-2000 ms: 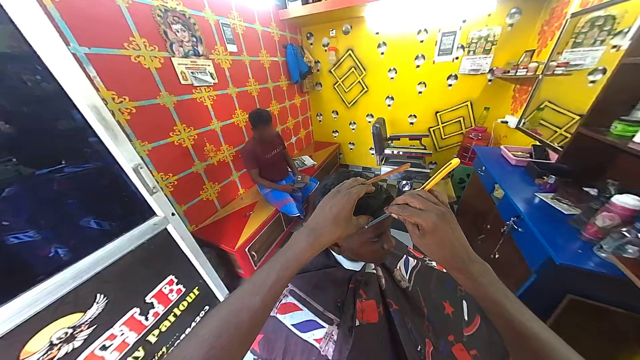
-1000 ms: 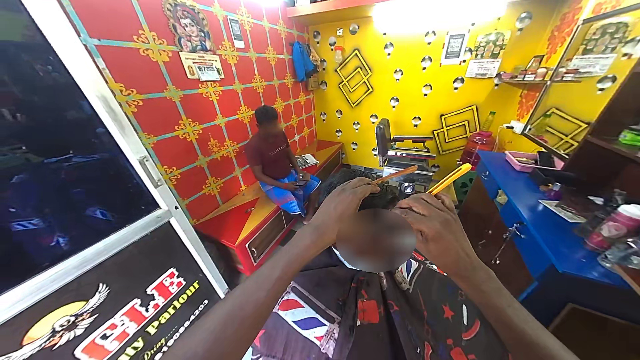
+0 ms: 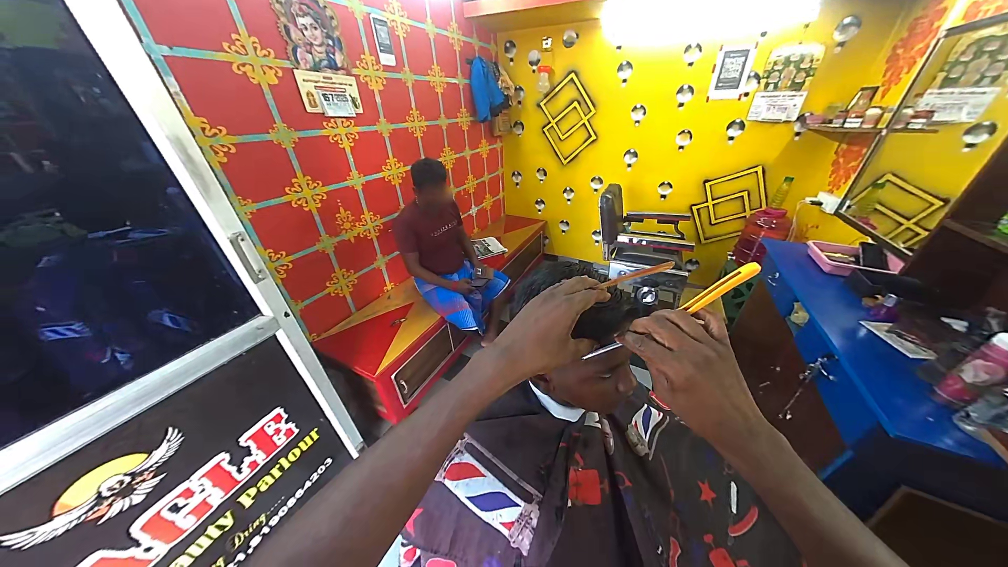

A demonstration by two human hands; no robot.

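Observation:
A seated person wears a dark barber's cape [image 3: 583, 488] with printed motifs and a white neck strip [image 3: 556, 403]. My left hand [image 3: 551, 323] rests on the person's dark hair [image 3: 563, 276], with an orange-brown comb [image 3: 642, 274] held between its fingers and pointing right. My right hand [image 3: 681, 358] grips a straight razor with a yellow handle [image 3: 723, 287] sticking up behind the fingers. Its thin metal blade [image 3: 602, 350] lies along the hairline at the forehead and temple, below my left hand. The fingers partly hide the blade and the forehead.
Another person [image 3: 435, 236] sits on a red and yellow bench [image 3: 370, 346] at the left. A barber's chair [image 3: 630, 236] stands behind. To the right is a blue counter [image 3: 850, 346] with a pink tray [image 3: 843, 256] and bottles. A framed glass door [image 3: 307, 378] is close on the left.
The razor blade, lower beside the face two seconds ago, now lies at the hairline. My left hand stays on the hair with the comb. The seated person's head shows in profile.

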